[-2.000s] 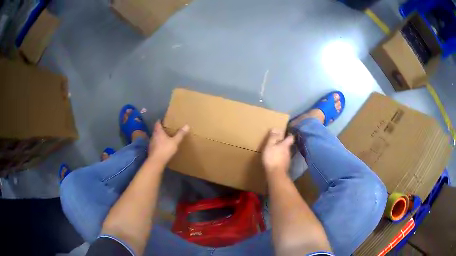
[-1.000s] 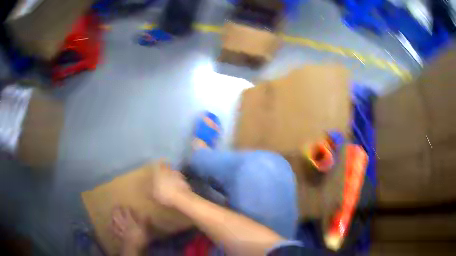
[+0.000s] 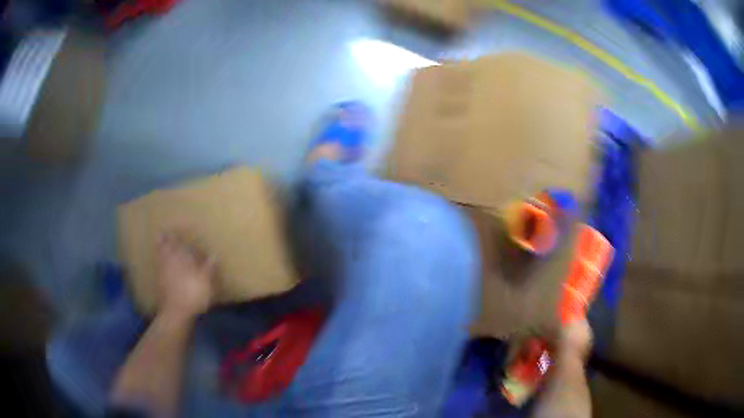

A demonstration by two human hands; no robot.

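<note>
A closed brown carton point(image 3: 236, 237) lies between my knees, its top facing up. My left hand point(image 3: 184, 273) rests on the carton top, fingers spread. My right hand point(image 3: 574, 341) is at the lower end of a strip of red-orange label sheets point(image 3: 586, 273), on the flat cartons at the right; blur hides whether the fingers hold it. A yellow-orange tape roll point(image 3: 533, 227) with a blue part stands on the flat cartons, left of the sheets. The whole view is blurred.
Flat cartons point(image 3: 498, 131) lie stacked beside my right leg. A red stool point(image 3: 277, 355) is under the carton. Large brown cartons point(image 3: 685, 253) stand at the right edge. A blue slipper point(image 3: 349, 131) is on my right foot. A yellow line point(image 3: 604, 59) crosses the grey floor.
The view has turned right. My right hand has left the carton and moved to the red-orange sheets. My left hand has let go of the carton's edge and lies on its top.
</note>
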